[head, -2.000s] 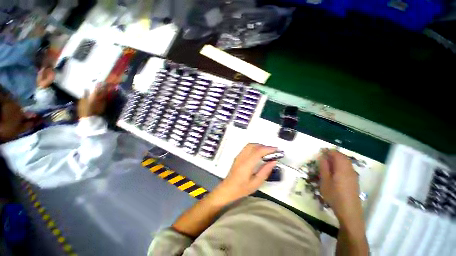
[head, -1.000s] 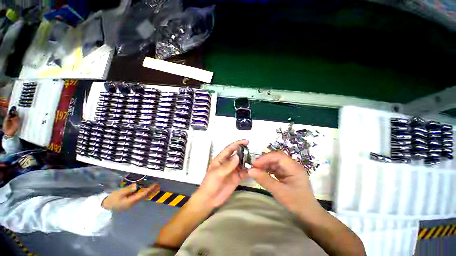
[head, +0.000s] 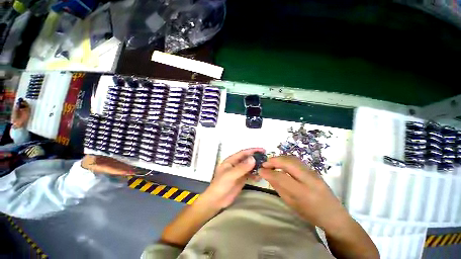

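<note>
My left hand [head: 236, 173] grips a small dark housing [head: 259, 160] in its fingertips above the work mat's near edge. My right hand [head: 289, 178] meets it from the right, its fingertips at the housing; whether they pinch a small metal piece is hidden. A loose heap of small metal pieces [head: 307, 147] lies on the cream work mat [head: 334, 183], beyond my right hand. Two glossy black housings [head: 253, 111] lie together at the mat's far edge.
The left blister tray [head: 203, 167] holds dense rows of housings. The right blister tray [head: 399, 195] has several rows at its far right, another tray below. A pale strip [head: 187, 64] and clear bags [head: 194, 25] lie behind. A coworker's white sleeve [head: 48, 188] is at left.
Since two seconds ago, my right hand has come from the metal heap to the housing in my left hand. Since one second ago, the housing has turned, and the coworker's near hand has drawn back left.
</note>
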